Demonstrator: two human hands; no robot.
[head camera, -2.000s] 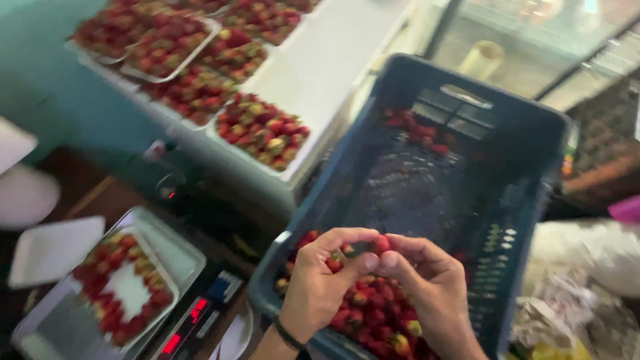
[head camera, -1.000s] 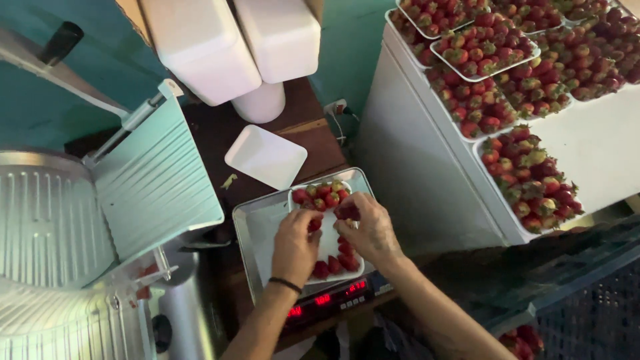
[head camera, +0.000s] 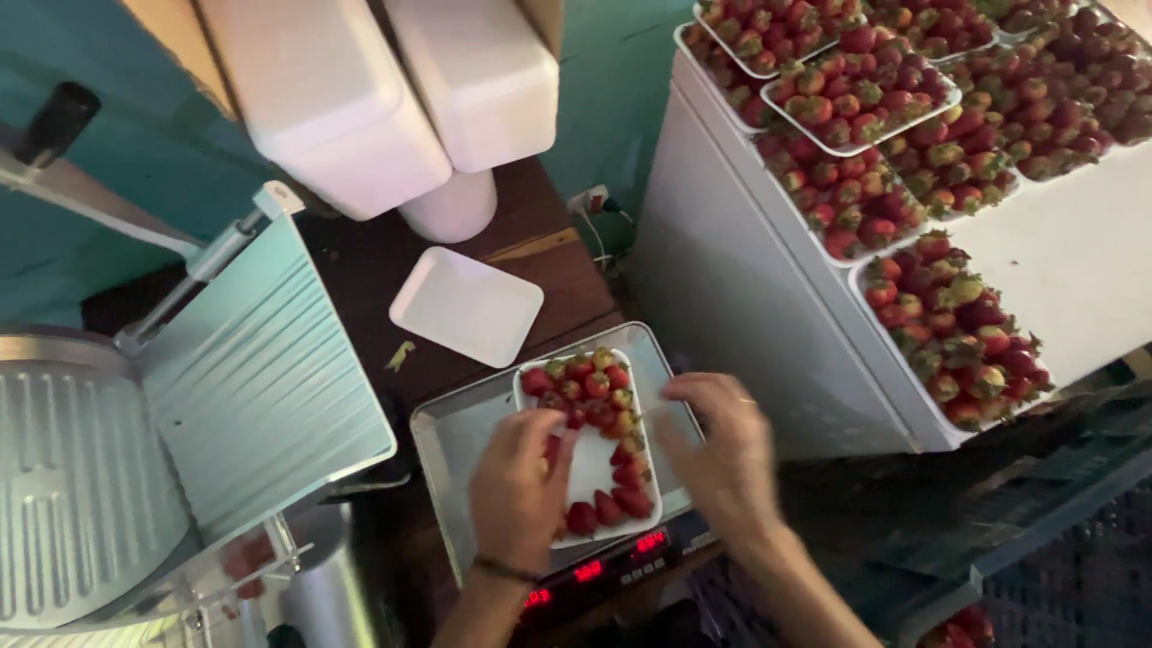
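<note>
A white foam tray with strawberries along its edges and a bare middle rests on the metal pan of a digital scale. My left hand is over the tray's left side, its fingertips beside strawberries; whether it holds one is hidden. At the tray's right, my right hand is raised over the pan's edge, blurred, fingers apart, with no berry visible in it. The scale's red display is lit below the tray.
An empty foam tray lies on the dark wooden table. Stacked white trays stand behind. A metal slicer is at left. Filled strawberry trays sit on a white cabinet at right. A dark plastic crate is lower right.
Two seconds ago both hands held a strawberry over the crate; now they are at the scale. Since one second ago my right hand has moved right, off the tray. The view has swung left.
</note>
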